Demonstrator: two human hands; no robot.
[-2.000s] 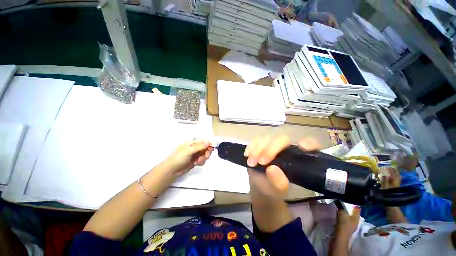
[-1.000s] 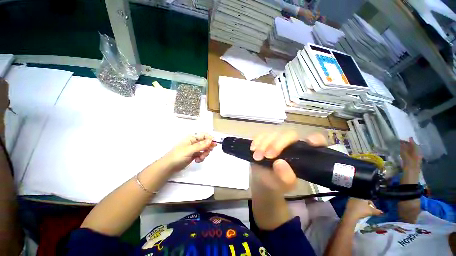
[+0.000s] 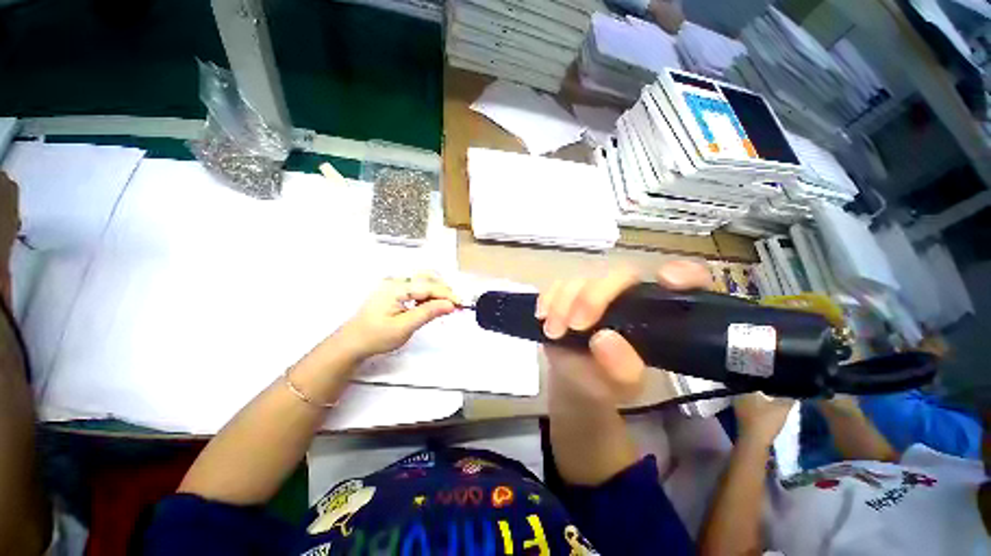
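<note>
My right hand (image 3: 603, 320) is wrapped around the black electric screwdriver (image 3: 695, 339), held level with its nose to the left. My left hand (image 3: 404, 315) is at the screwdriver's tip, with thumb and fingertips pinched together at the thin bit (image 3: 465, 306). Any screw between the fingertips is too small to make out. A flat white unit (image 3: 478, 364) lies on the bench under the bit, partly hidden by my hands and the screwdriver. The clear screw box (image 3: 400, 204) stands behind my left hand. The screw bag (image 3: 248, 163) lies by the metal post.
A low stack of white units (image 3: 541, 201) is behind the screwdriver. A taller stack topped by a face-up unit (image 3: 728, 122) is at the right. White sheets (image 3: 196, 293) cover the left bench. A coworker's arm (image 3: 744, 467) is at right; another arm (image 3: 16, 358) shows at the left edge.
The view has shifted slightly. My left fingers have changed their pose at the bit. An arm has appeared at the left edge, and the coworker's hands at right have moved.
</note>
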